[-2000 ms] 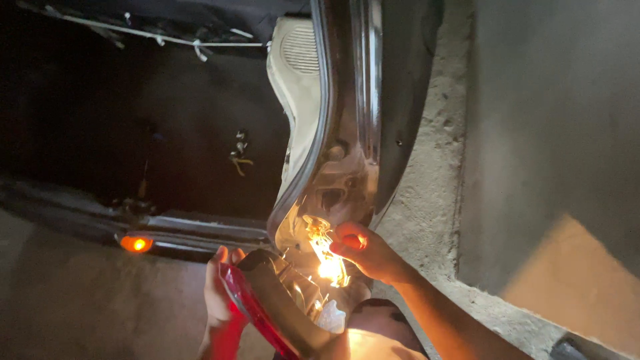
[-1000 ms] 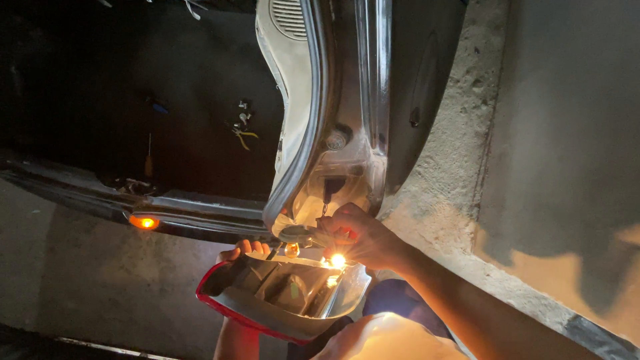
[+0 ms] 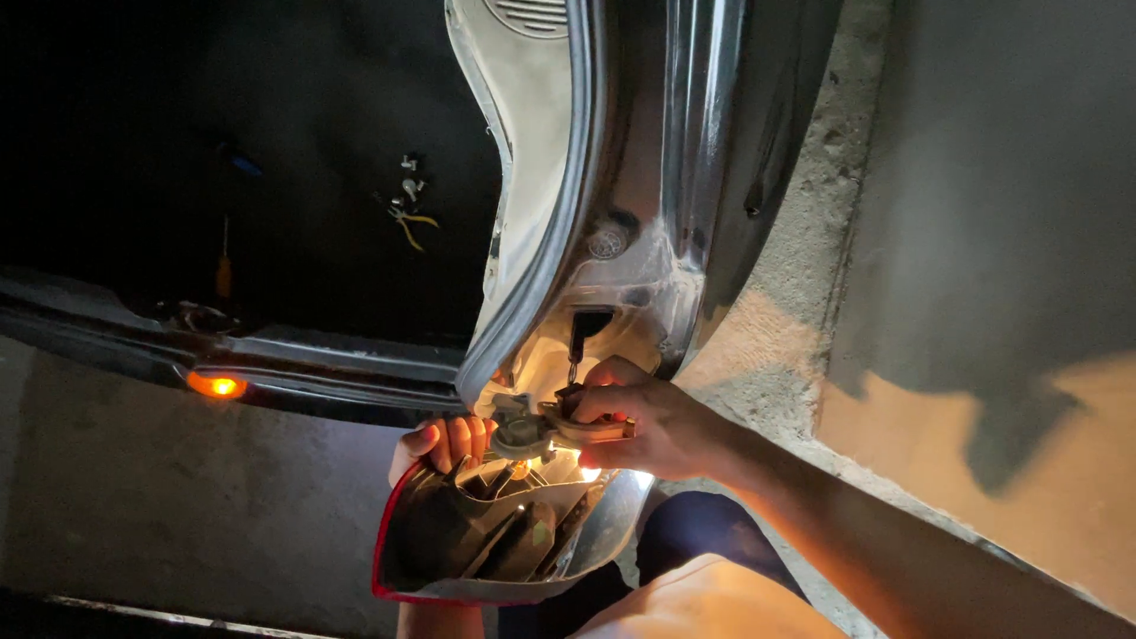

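Note:
My left hand (image 3: 444, 446) grips the upper left edge of a car's tail light housing (image 3: 524, 541), its open back facing up and its red rim at the left. Between finger and thumb, my right hand (image 3: 643, 422) holds a bulb holder plate (image 3: 550, 432) just above that housing. Lit bulbs glow beneath the plate. A wire with a dark connector (image 3: 577, 346) runs from the plate into a hole in the car body. How the plate meets the housing is partly hidden by my fingers.
The rubber seal (image 3: 581, 177) borders the open trunk. Inside lie yellow-handled pliers (image 3: 413, 224), small metal parts (image 3: 410, 182), a screwdriver with an orange handle (image 3: 224, 277) and a blue object (image 3: 244, 163). An orange lamp (image 3: 216, 385) glows on the bumper. A concrete ledge (image 3: 799, 240) runs along the right.
The tail light housing has turned from a steep tilt so that its open back faces up. My right hand and the bulb holder plate have come over it. The view has shifted somewhat.

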